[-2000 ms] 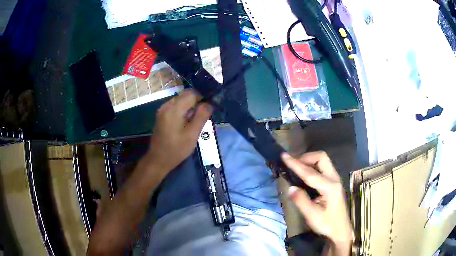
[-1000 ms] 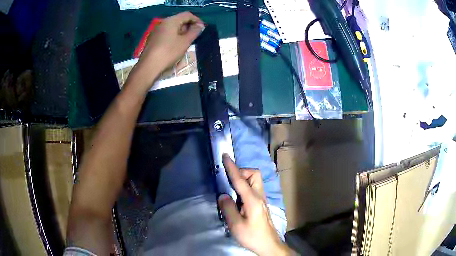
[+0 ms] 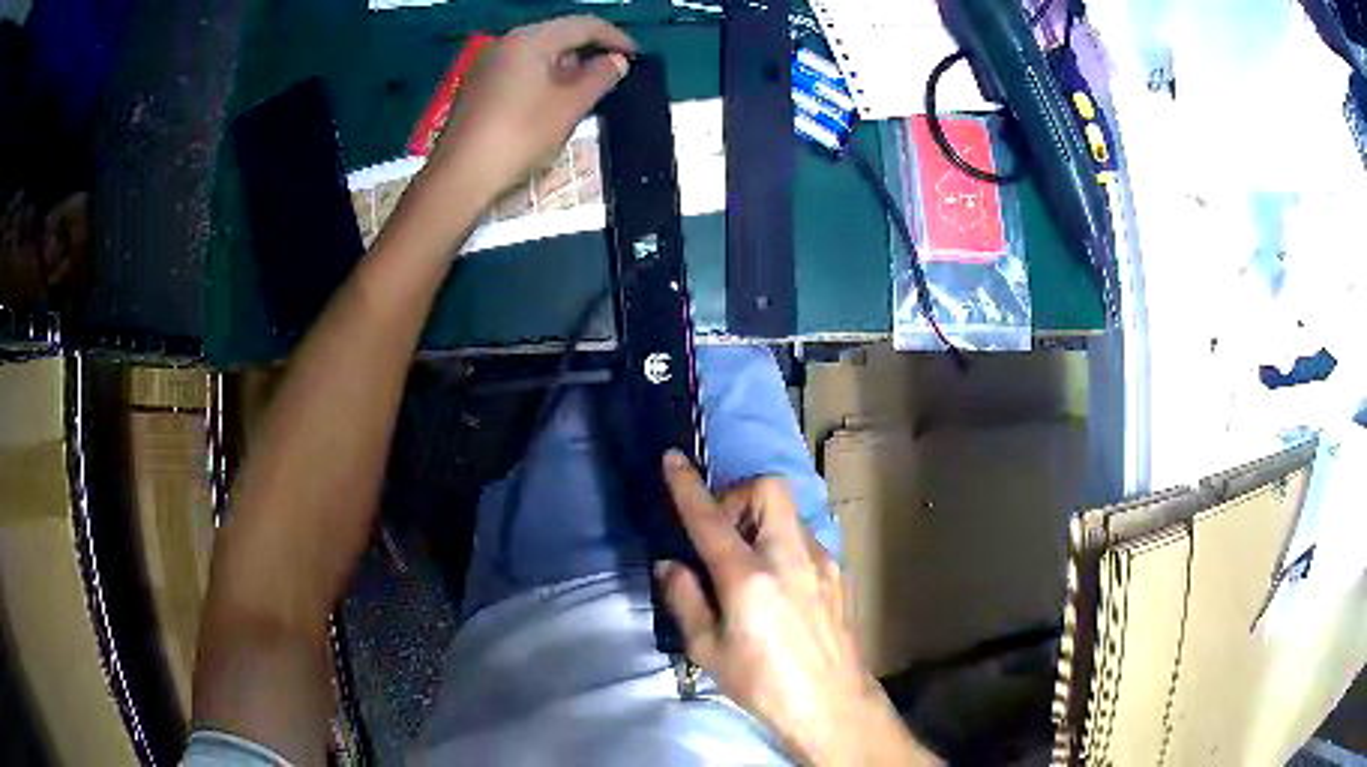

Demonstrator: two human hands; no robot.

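Observation:
The long narrow black unit [image 3: 648, 300] runs from the bench down over the wearer's lap, with its flat black cover plate on top and a round fitting near the middle. My left hand [image 3: 562, 83] is at the far end, thumb and fingertips on its top edge. My right hand [image 3: 750, 592] holds the near part, index finger extended on the plate and thumb at the left side. A thin dark lead hangs left of the unit. A small metal piece [image 3: 688, 679] sticks out at the near end.
A second black strip [image 3: 762, 180] lies right of the unit. Also on the bench are a blue-and-white block [image 3: 820, 99], a bagged red card [image 3: 960, 188], an electric screwdriver [image 3: 1034, 120], a label strip [image 3: 705, 165], a red card [image 3: 447, 98] and a black rectangle [image 3: 296, 202].
The cover plate, held angled in both hands over the open unit two seconds ago, now lies along it. My left hand moved to the far end, my right hand to the near part.

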